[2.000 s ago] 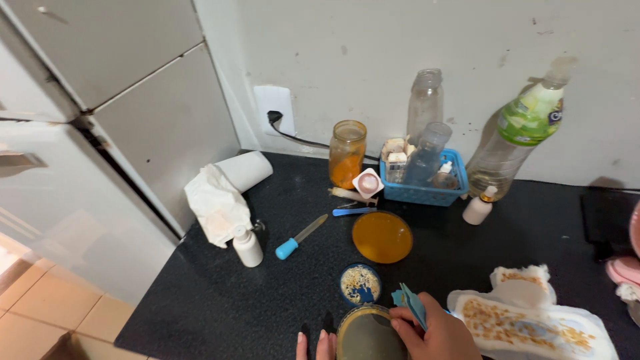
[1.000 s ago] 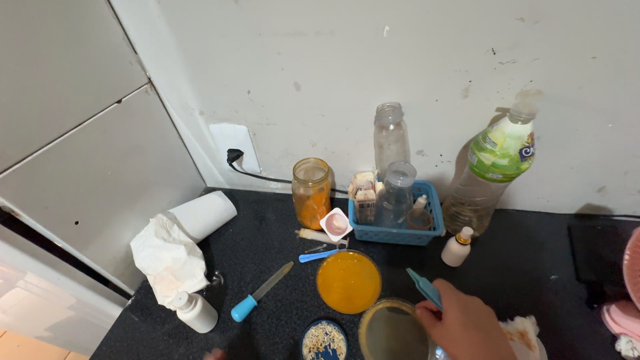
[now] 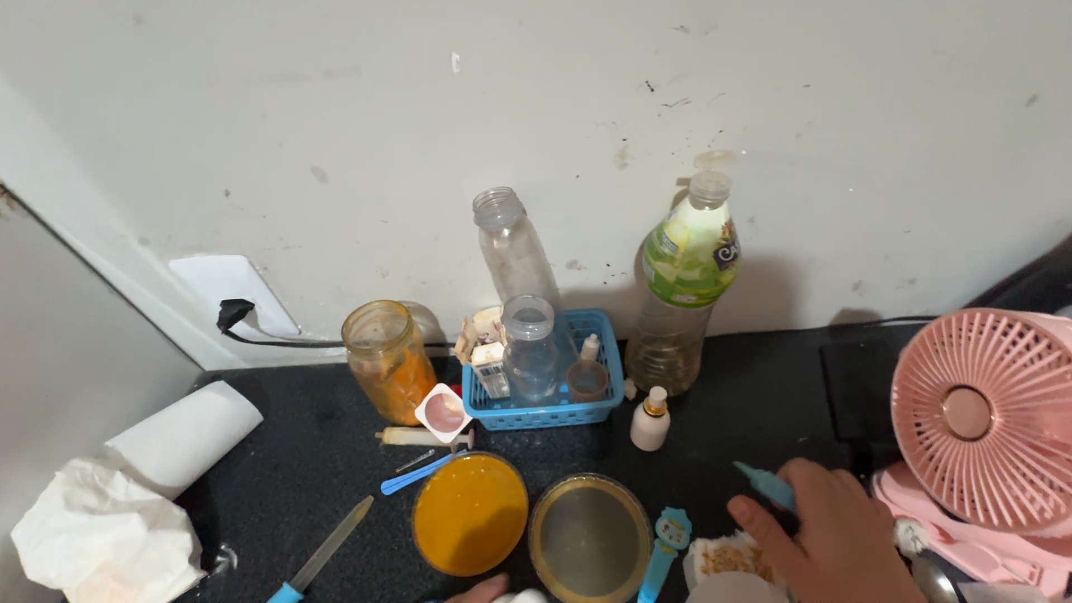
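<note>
My right hand (image 3: 837, 536), at the lower right, holds blue plastic tweezers (image 3: 766, 486), tips pointing up and left. Just left of it, a white pad (image 3: 737, 559) bears small yellowish grains. A light blue handled tool with a cartoon head (image 3: 670, 536) lies beside a round dish of greyish contents (image 3: 591, 536). Left of that dish is another of orange liquid (image 3: 471, 512). Only fingertips of my left hand (image 3: 486, 590) show at the bottom edge, near a white object (image 3: 523, 596); what they hold is hidden.
A blue basket (image 3: 544, 414) holds clear bottles. Around it stand a glass jar with orange contents (image 3: 389, 368), a large plastic bottle (image 3: 670, 335) and a small pump bottle (image 3: 651, 419). A pink fan (image 3: 971, 419) is at right; a dropper (image 3: 331, 544) and crumpled tissue (image 3: 109, 536) lie left.
My right hand has moved right, away from the greyish dish, with the blue tweezers still held. The view has shifted to the right, bringing in the pink fan.
</note>
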